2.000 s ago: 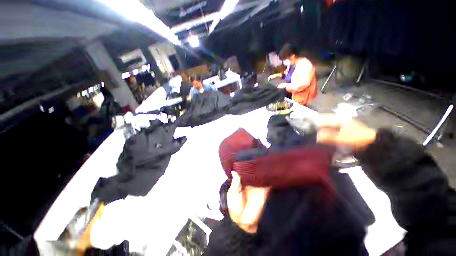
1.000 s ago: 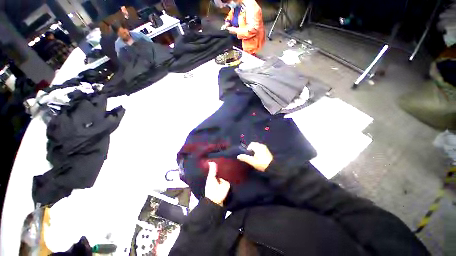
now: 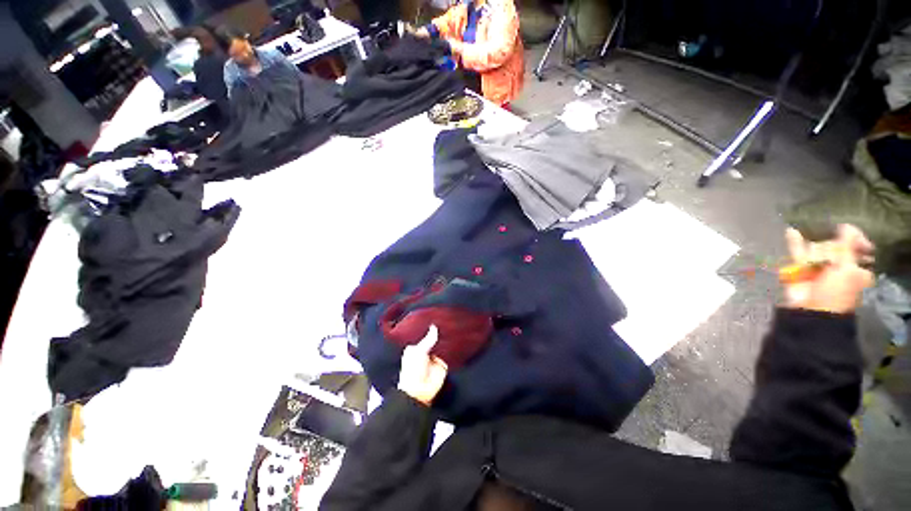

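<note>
The navy coat (image 3: 559,309) with small red buttons lies spread on the white table in front of me. Its dark red trim (image 3: 455,334) is bunched near the coat's left side. My left hand (image 3: 424,369) pinches the edge of the red trim, thumb on top. My right hand (image 3: 827,269) is raised far out to the right, away from the coat, with a small orange-yellow object (image 3: 802,271) in its fingers. I cannot make out a needle or thread.
A button tray (image 3: 290,439) with a flat dark rectangle lies left of the coat. A hanger hook (image 3: 333,345) sticks out by the trim. Grey pleated cloth (image 3: 544,170) lies at the coat's far end, black garments (image 3: 150,269) at left. A person in orange (image 3: 486,50) stands beyond.
My right hand has left the coat and swung far out to the right, now showing the orange-yellow object. My left hand stays at the red trim, which lies more open to view.
</note>
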